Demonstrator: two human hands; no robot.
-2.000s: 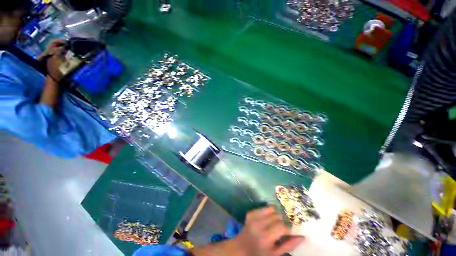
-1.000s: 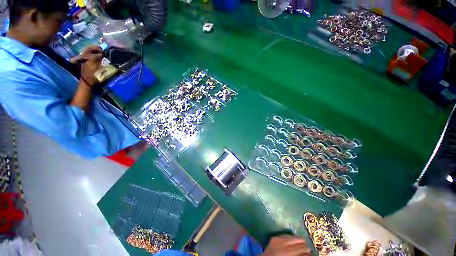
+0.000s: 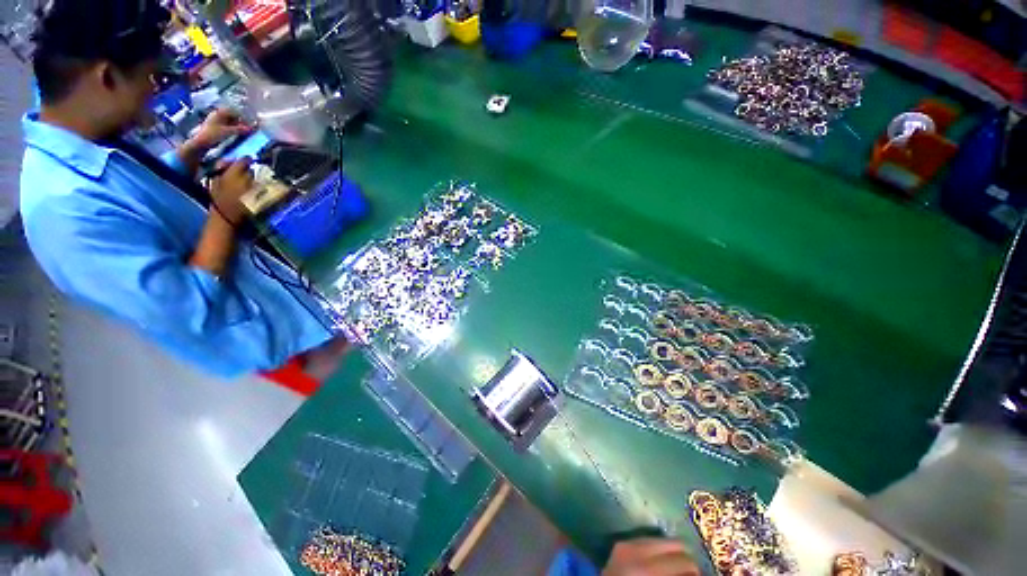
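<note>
My left hand (image 3: 653, 557) shows at the bottom edge, cut off, beside a blue sleeve; its fingers and anything in them are hidden. My right hand is not in view. The solder wire spool (image 3: 517, 394) stands in a dark holder above my hand, and a thin wire runs from it down toward the hand. A pile of ring assemblies (image 3: 738, 534) lies right of my hand at the left edge of the cream board (image 3: 820, 512). A short row of copper ring coils (image 3: 850, 565) and loose silver parts (image 3: 901, 565) are cut off by the bottom edge.
A clear blister tray of copper rings (image 3: 710, 371) lies beyond the board. Loose parts (image 3: 417, 276) are heaped at left. A pale hood (image 3: 957, 495) hangs at right. A person in a blue smock (image 3: 146, 253) works at far left. An orange bin (image 3: 910, 158) stands at the back.
The view has swung so that the bench things sit further right and the board is largely cut off below. My left hand has sunk toward the bottom edge.
</note>
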